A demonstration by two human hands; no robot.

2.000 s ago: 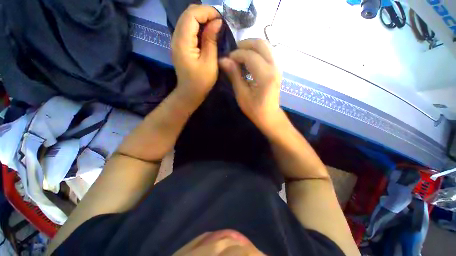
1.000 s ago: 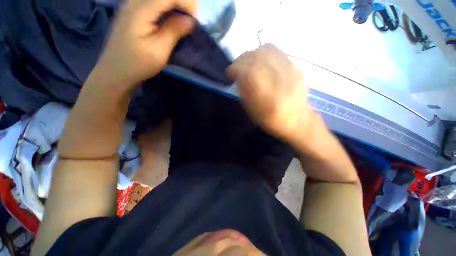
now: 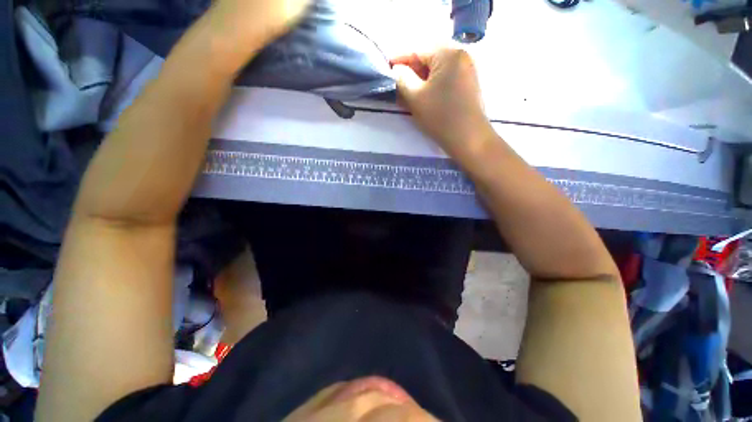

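A dark, slightly shiny fabric (image 3: 317, 59) lies on the white machine table (image 3: 272, 119), left of the middle. My right hand (image 3: 433, 78) pinches its right edge between thumb and fingers. My left hand (image 3: 268, 12) is at the top edge of the picture, over the left part of the fabric. It is blurred and partly cut off, so its fingers and grip cannot be made out.
A ruler scale (image 3: 330, 171) runs along the grey front edge. A blue-grey cylinder (image 3: 472, 21) hangs at the top. Dark cloth (image 3: 33, 206) is heaped at the left. Cloth pieces (image 3: 672, 288) lie below right. A metal rod (image 3: 577, 132) crosses the table.
The view has shifted over the table. The dark fabric has moved from the table's front edge up onto the white surface. My left hand has moved up to the picture's edge.
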